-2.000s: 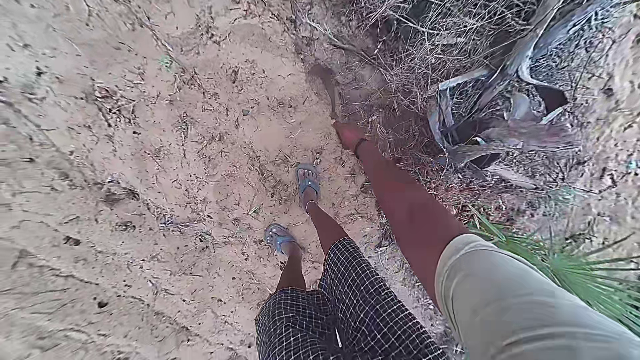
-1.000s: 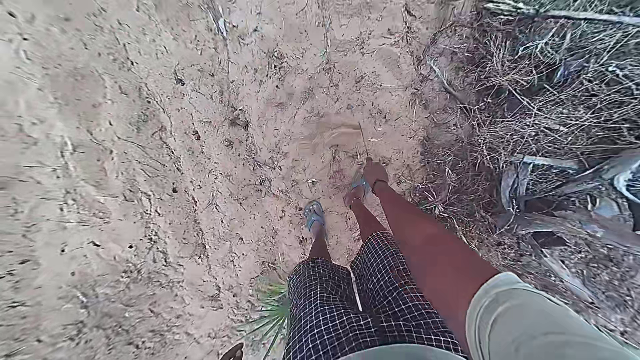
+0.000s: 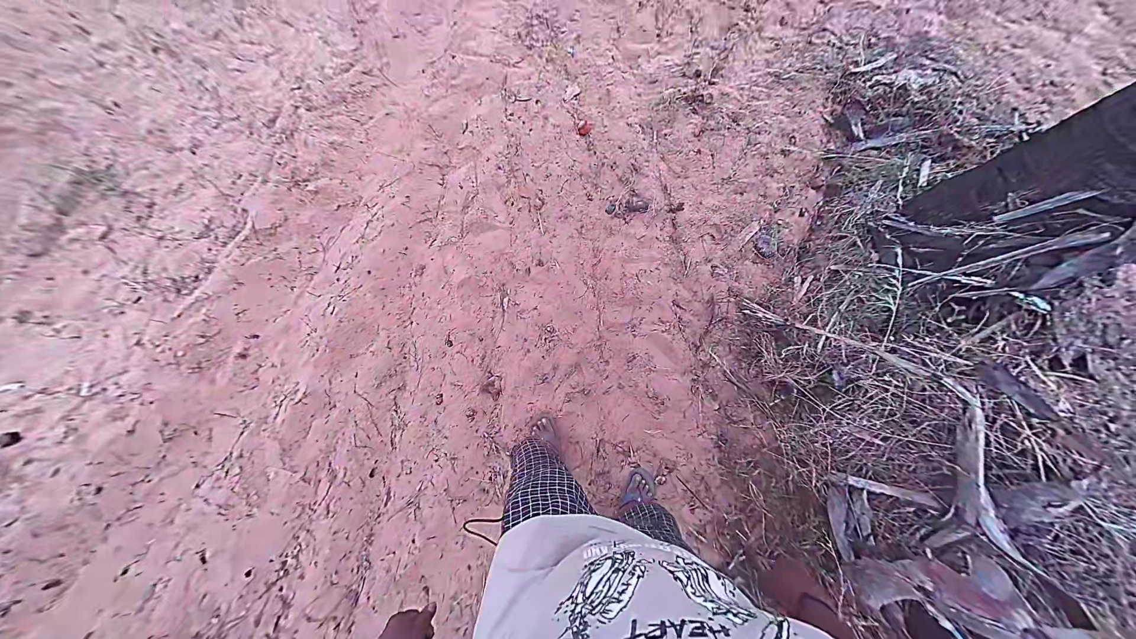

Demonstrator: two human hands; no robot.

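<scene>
My left hand (image 3: 410, 623) shows only in part at the bottom edge, left of my pale printed shirt (image 3: 612, 581); whether it holds anything cannot be seen. To the shirt's right, my right hand (image 3: 790, 586) is blurred and low in the frame, beside the dry debris, its grip unclear. Below the shirt's hem are dark checked trousers (image 3: 546, 484) and my feet, one in a flip-flop (image 3: 639, 488), on reddish sand. A thin dark loop (image 3: 480, 530) sticks out beside the left trouser leg.
Dry grass and twigs (image 3: 834, 373) are heaped along the right side. Among them lie curled, weathered plant pieces (image 3: 972, 461), and a dark trunk (image 3: 1029, 173) slants in from the right edge. A small red object (image 3: 583, 128) lies on the sand ahead.
My right arm, stretched forward earlier with a thin long object in the hand, has drawn back low beside my body. The view has shifted forward along the ground.
</scene>
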